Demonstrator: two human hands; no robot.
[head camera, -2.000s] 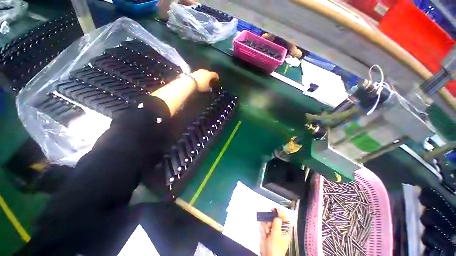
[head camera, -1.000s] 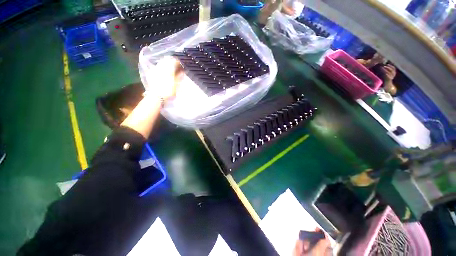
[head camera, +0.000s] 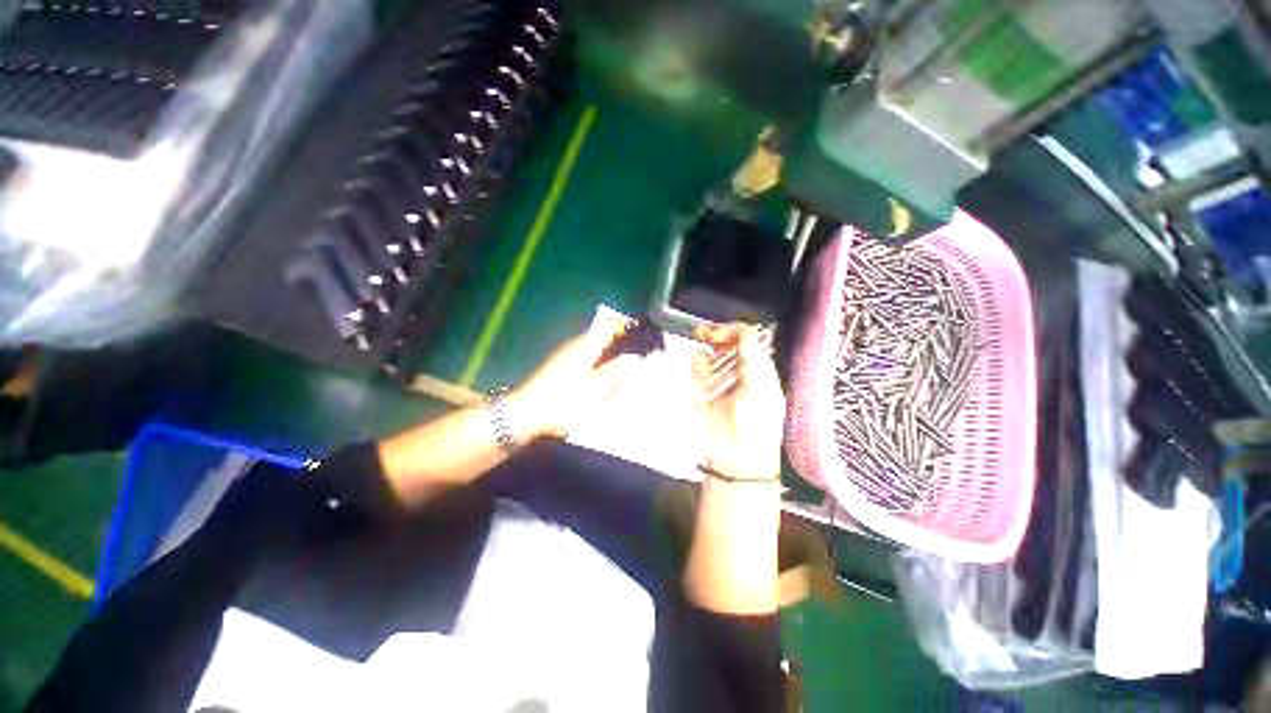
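My left hand (head camera: 565, 390) holds a small black part (head camera: 638, 339) at its fingertips, above the white paper sheet (head camera: 644, 429). My right hand (head camera: 742, 404) is just right of it and holds several metal pins (head camera: 721, 368) between its fingers. The hands are close together, with a small gap between them. The pink basket (head camera: 1006, 376) full of loose metal pins is right of my right hand. The black press fixture (head camera: 732, 265) is beyond the hands, under the press.
The bench press (head camera: 892, 146) stands above the fixture. A black tray (head camera: 258, 279) with a row of black parts is at the left, beside the clear plastic bag (head camera: 237, 153). A blue crate (head camera: 128, 508) is low at the left. Bagged parts with a white interleaf sheet (head camera: 1150, 599) are at the right.
My left hand has come back from the bagged parts at the left to my right hand, now with a black part. The view has turned to the right. The black part has left my right hand.
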